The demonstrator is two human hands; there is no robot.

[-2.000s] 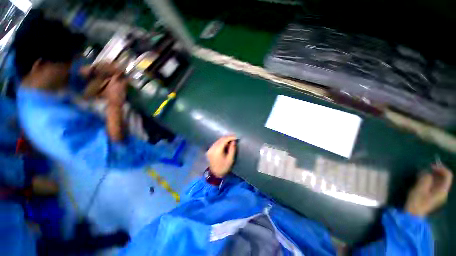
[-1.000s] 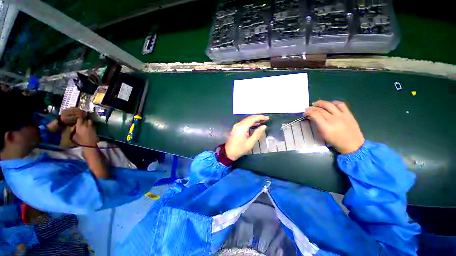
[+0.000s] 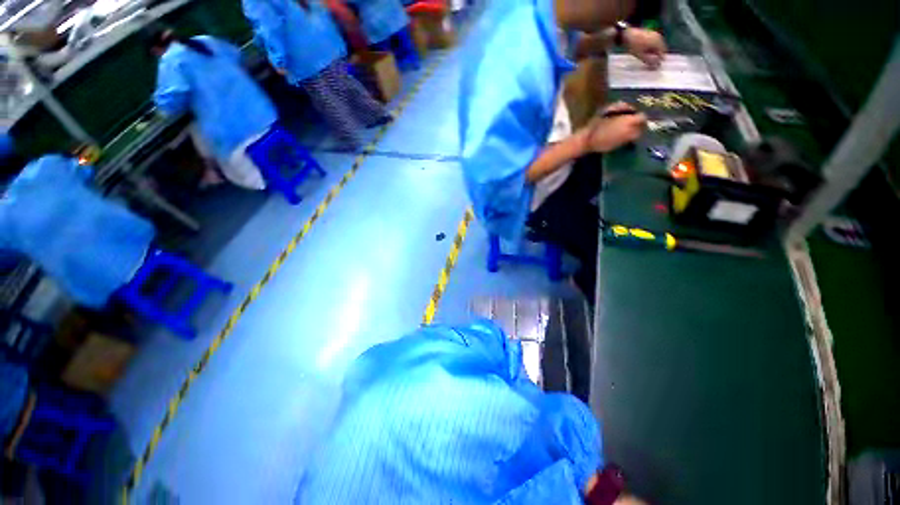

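Observation:
My left hand (image 3: 628, 500) is cut off by the bottom edge. Only a bit of it shows beyond the dark red wristband, at the bench's near side, so its fingers and anything in them are hidden. My right hand is out of the picture. A grey divided tray (image 3: 528, 321) lies low beside the bench, partly behind my blue sleeve. A screwdriver (image 3: 646, 237) with a yellow-and-dark handle lies on the green mat (image 3: 706, 365). The white sheet and grey strips are out of view.
A person in a blue smock (image 3: 503, 118) works at the bench ahead. Near them stands a black box with a white label (image 3: 732, 211). Other workers, blue stools (image 3: 286, 158) and yellow-black floor lines fill the left. A pale ledge (image 3: 817, 335) edges the bench.
The view has swung left to the aisle and neighbour. The white sheet, strips, clear tray and my right hand have left the picture. My left hand is now mostly cut off.

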